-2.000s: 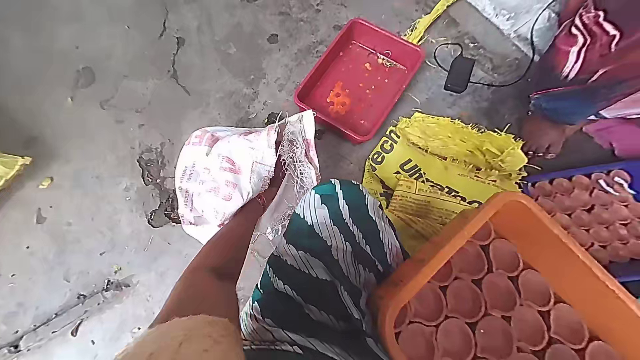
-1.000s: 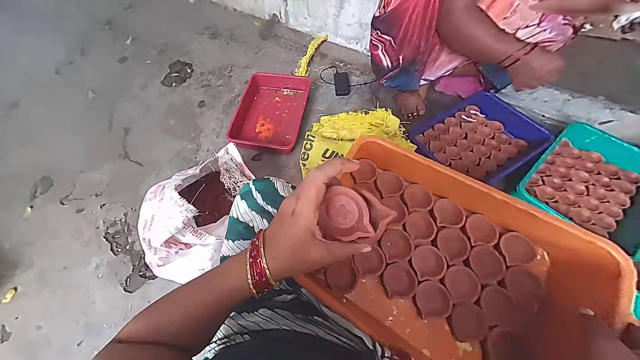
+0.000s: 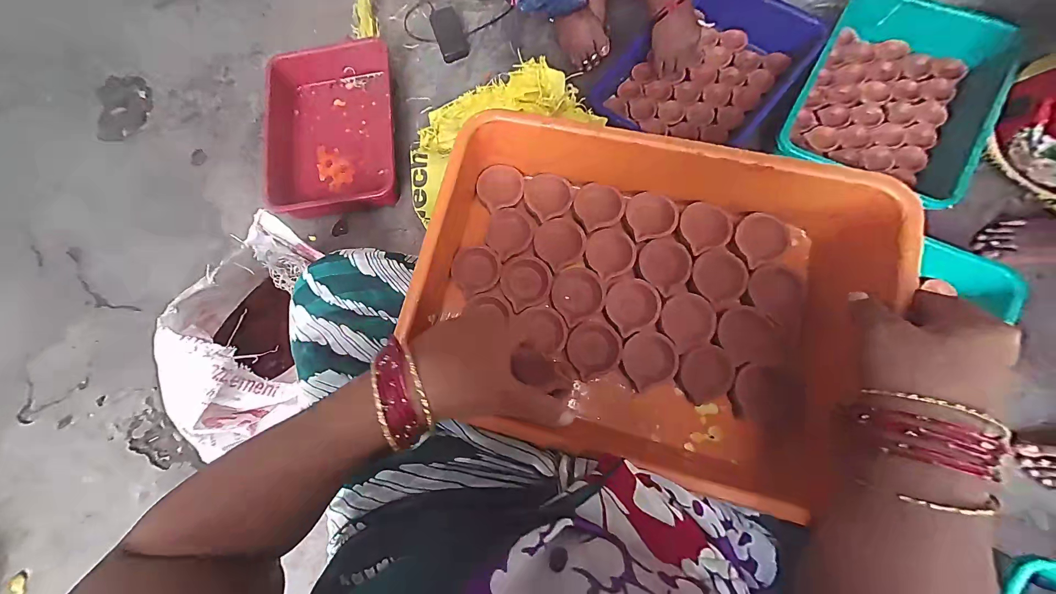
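Note:
An orange plastic tray (image 3: 701, 148) lies across my lap, with rows of small clay diya lamps (image 3: 652, 216) in it. My left hand (image 3: 487, 363) reaches over the tray's near left corner, its fingers around a clay lamp (image 3: 536, 365) beside the lowest row. At the tray's right side is my right hand (image 3: 932, 338), blurred, with its fingers at the rim; whether it grips the rim is unclear. Left of my knee stands an open white woven sack (image 3: 186, 371) with dark brown contents.
A red tray (image 3: 289, 132) with orange bits lies beyond the sack. Yellow woven sacking (image 3: 511, 99) is behind the orange tray. Another person's hand (image 3: 676, 41) touches lamps in a blue tray (image 3: 792, 41). A teal tray (image 3: 982, 49) holds more lamps. A black adapter (image 3: 448, 35) lies on the floor.
My left hand was in the sack, then held clay lamps above the orange tray; now it is lower, at the tray's near left. The other person's hand has come to the blue tray.

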